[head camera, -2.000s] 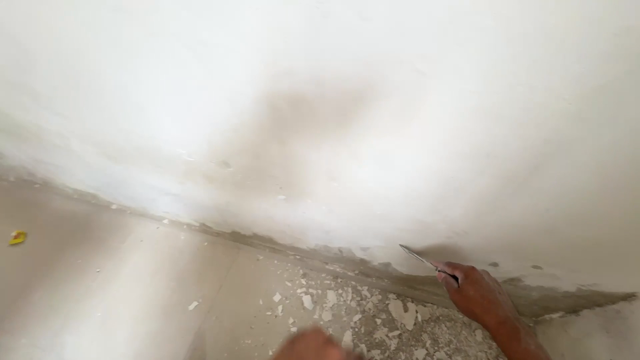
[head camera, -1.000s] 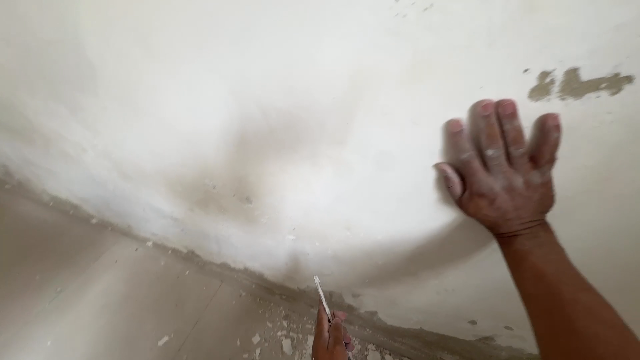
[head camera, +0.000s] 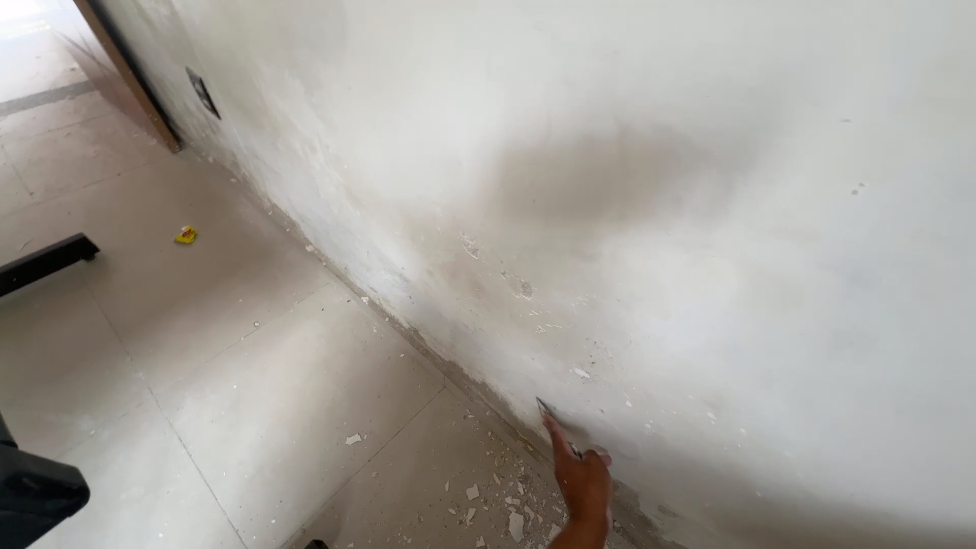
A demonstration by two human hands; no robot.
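My left hand is low at the right of centre, with its back towards me and the index finger stretched along a thin, pointed metal hand tool. The fingers are closed around the tool, and its tip is at the white plastered wall, just above the floor joint. Part of the tool is hidden in the hand. Small patches of peeling paint mark the wall up and left of the tip. My right hand is out of view.
Paint flakes lie on the tiled floor beside the wall. A yellow scrap and a black bar are at the left, with a dark object below. Farther off are a wall box and a wooden door frame.
A second ago my right hand was spread flat against the wall; now it is out of view. The tool remains in my left hand since then. The view has swung left.
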